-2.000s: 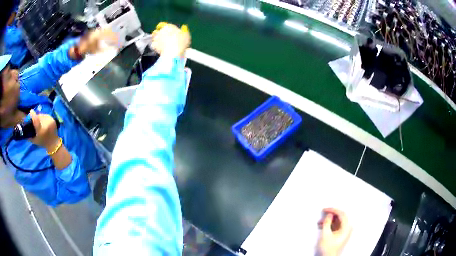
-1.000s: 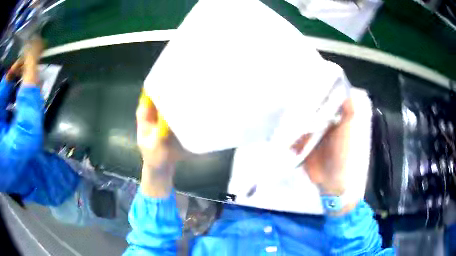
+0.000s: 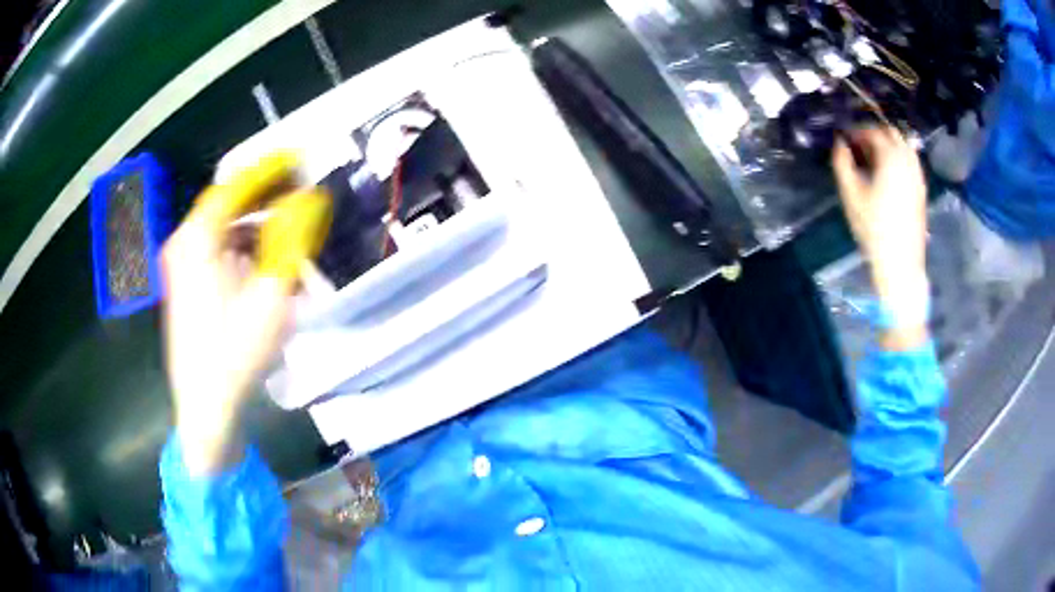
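Observation:
The white plastic housing [image 3: 445, 264] lies on the white mat [image 3: 602, 260], its handle edge towards me. Dark parts, a white curved piece and a red-brown wire show in its open middle. My left hand [image 3: 231, 283], with yellow finger cots, is blurred at the housing's left side, fingers bent; whether it holds anything cannot be told. My right hand [image 3: 885, 191] is stretched far right over the clear blister tray [image 3: 752, 145], its fingertips close to dark modules and thin wires; its grip is unclear.
A blue screw tray [image 3: 102, 249] full of tiny metal bits stands at left. The long black screwdriver [image 3: 625, 139] lies right of the mat. The conveyor's pale rail [image 3: 150, 93] runs across the upper left. Another person's blue sleeve [image 3: 1018, 162] shows at the right edge.
The housing, held up in both hands one second ago, now rests on the mat. My right hand has left it and moved to the blister tray. The view has turned right.

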